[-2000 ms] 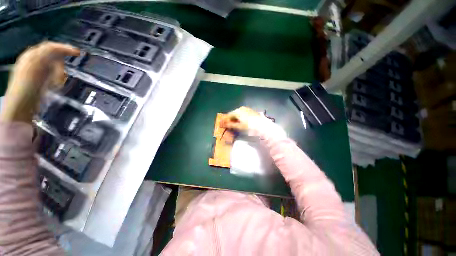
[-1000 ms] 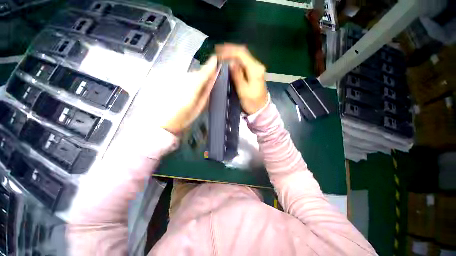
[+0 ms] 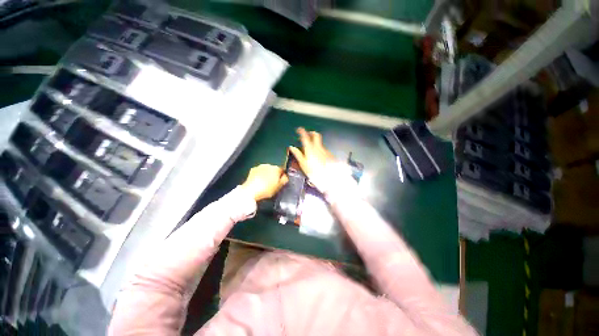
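A dark plastic housing [image 3: 289,199] lies on the bench in front of me, hollow side up, over the orange jig [image 3: 283,220], of which only small edges show. My left hand [image 3: 265,181] is at the housing's left edge with its fingers bent against it. My right hand [image 3: 314,158] lies over the housing's far end and right side, its fingers spread. Its fingertips are blurred, and I cannot tell whether it grips anything. A shiny pale liner [image 3: 316,216] lies just right of the housing.
A large blister tray [image 3: 172,123] of dark housings on a white sheet [image 3: 257,92] fills the left. A dark striped block [image 3: 416,151] is at the bench's right edge. A small dark and teal part [image 3: 356,168] lies near my right hand. Stacked trays [image 3: 502,147] stand beyond, below a pale post [image 3: 504,69].
The housing, held up between both hands a second ago, is now down over the orange jig. My left hand has moved down its left side. One tray pocket stands empty since two seconds ago.
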